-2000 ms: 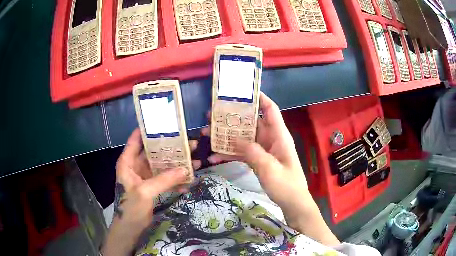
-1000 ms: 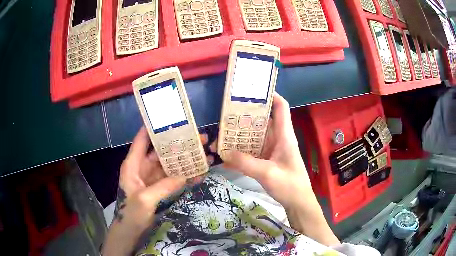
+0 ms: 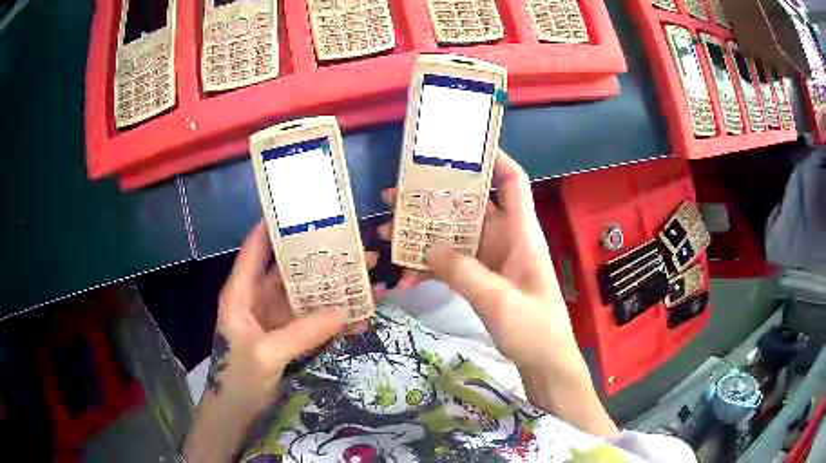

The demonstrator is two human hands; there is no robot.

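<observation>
My left hand (image 3: 258,316) holds a gold keypad phone (image 3: 311,212), tilted slightly to the left, with my thumb over its lowest keys. My right hand (image 3: 507,262) holds another gold keypad phone (image 3: 449,163), a little higher, with my thumb on its lower keys. Both screens are lit white with blue bands at top and bottom. The right phone has a small green-blue tab at its screen's upper right edge. The phones are upright side by side and do not touch. My fingers behind the phones are mostly hidden.
Stacked red foam trays (image 3: 353,95) with gold phones lie on the dark green bench (image 3: 81,244) ahead. Another red phone tray (image 3: 715,145) is at upper right, with a brown box on it. A lower red tray (image 3: 589,217) at right bears loose phones or parts and a round silvery item.
Over the two seconds, both phones have moved up a little and the right one also moved right. In the last second, my right thumb has moved onto the lower keys. Both phones remain held.
</observation>
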